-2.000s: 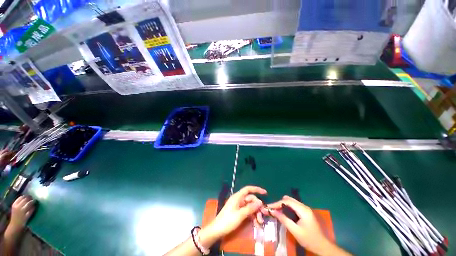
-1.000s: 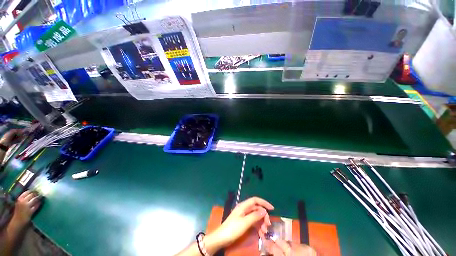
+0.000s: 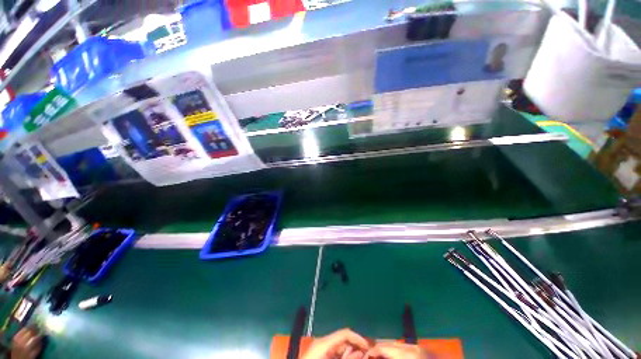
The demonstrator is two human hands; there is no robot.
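My left hand (image 3: 340,345) and my right hand (image 3: 395,350) are close together at the bottom edge, over the orange base board (image 3: 443,346). Both are mostly cut off by the picture's edge and blurred. Their fingertips meet, but what they hold cannot be made out. Two black tape strips (image 3: 410,324) cross the board, one on each side of the hands. The fixture between them is not visible now.
White-sleeved cables (image 3: 535,300) lie in a pile at right. Loose black housings (image 3: 339,271) lie ahead of the hands. A blue bin of black parts (image 3: 242,224) stands centre-left, another blue bin (image 3: 100,254) farther left. Another person's hand (image 3: 27,343) is at lower left.
The view has tilted up, so the hands and board sit lower and are cut off. The hands were apart over the fixture one second ago and are now close together.
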